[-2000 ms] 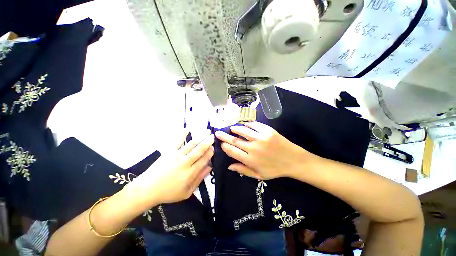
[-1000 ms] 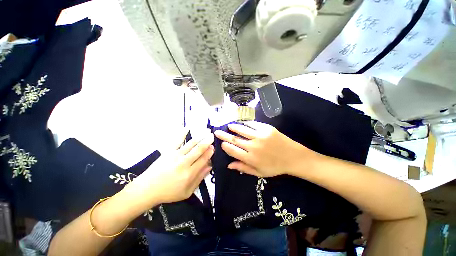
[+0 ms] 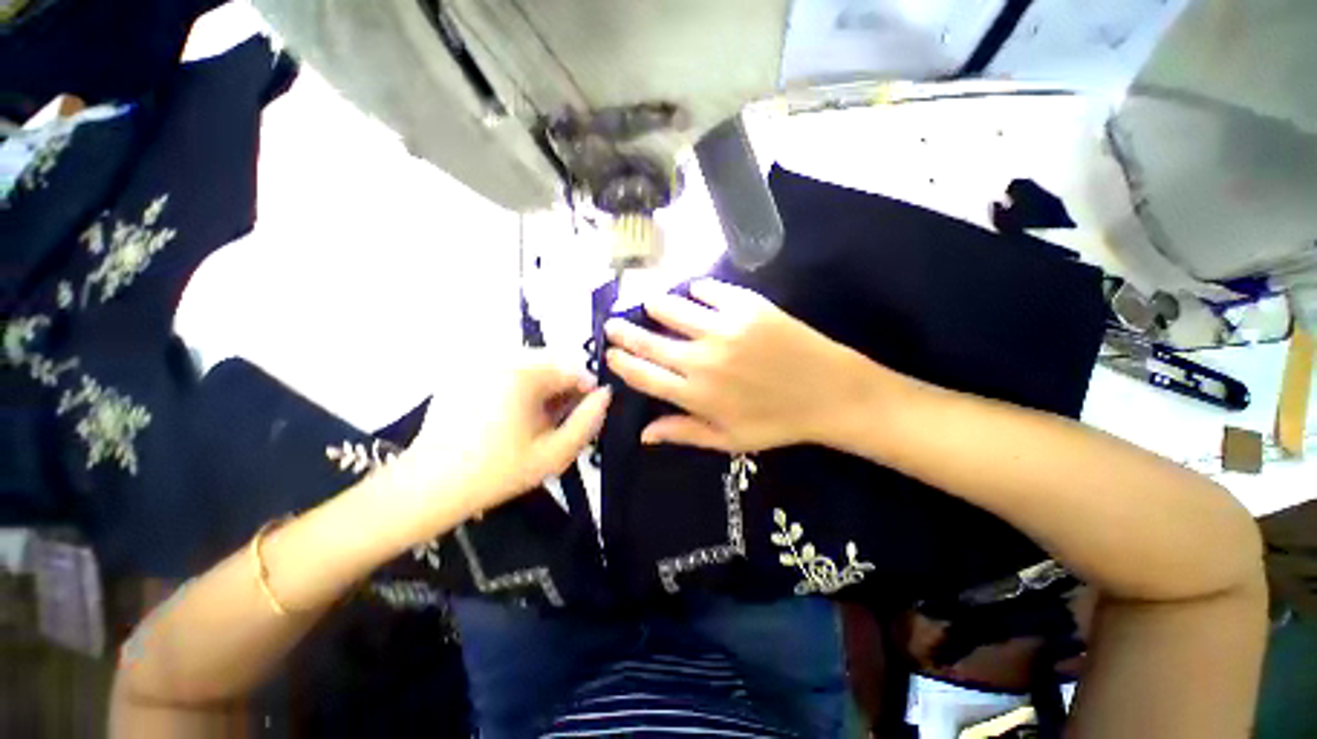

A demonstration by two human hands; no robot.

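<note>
A black garment panel [image 3: 924, 318] with pale gold embroidery lies under the sewing machine head [image 3: 578, 72] and hangs over the front edge to the lap. A narrow slit runs down between its embroidered edges. My right hand [image 3: 744, 368] lies flat on the panel right of the slit, fingertips just below the needle area. My left hand [image 3: 506, 433] is left of the slit, with thumb and fingertips pinched at the dark slit edge. Small dark loops show along that edge. The presser foot area is glared out by the lamp.
More black embroidered cloth [image 3: 116, 361] spreads at the left. A grey finger-shaped plate [image 3: 740, 195] hangs right of the needle area. A black-handled tool [image 3: 1199, 378], a small brown square [image 3: 1241, 449] and a dark scrap [image 3: 1034, 207] lie on the white table [image 3: 924, 159] at right.
The view has shifted, so the machine head sits higher. My left fingertips have changed from lying flat beside the slit to pinching its edge. My right hand stays flat on the cloth.
</note>
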